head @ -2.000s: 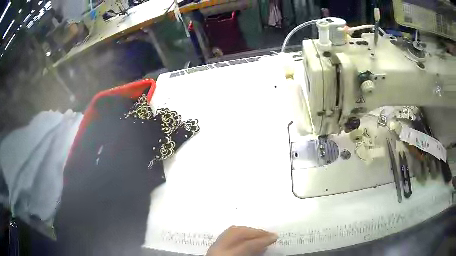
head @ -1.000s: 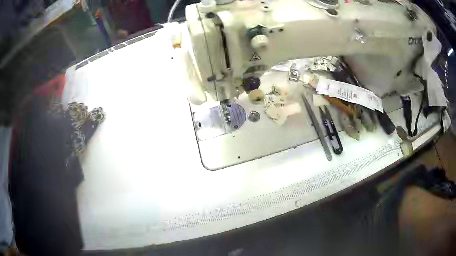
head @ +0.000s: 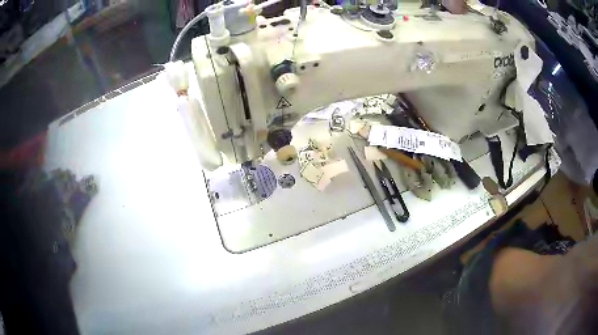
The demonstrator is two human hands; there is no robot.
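Note:
My right hand point(head: 531, 284) is blurred and cut off at the lower right edge, beyond the table's front edge. It is against a dark cloth point(head: 484, 265) in a cardboard box; its grip cannot be made out. My left hand is out of the picture. A black garment piece point(head: 29, 235) with pale edging lies at the far left. The off-white sewing machine point(head: 315, 72) has its presser foot point(head: 250, 183) over the metal plate, with no cloth under it. Small cream labels point(head: 321, 167) lie right of the needle. A long white printed label point(head: 415, 143) lies under the arm.
Grey tweezers point(head: 372, 190) and black thread snips point(head: 393, 193) lie side by side on the table point(head: 144, 262). A black handle point(head: 464, 171) and an orange-yellow stick point(head: 401, 158) lie under the arm. White cloth scraps point(head: 530, 98) hang at the machine's right end.
The view has swung right, so the black garment is now at the left rim. The hand seen at the front edge is out of view. A hand has appeared at the cloth at lower right.

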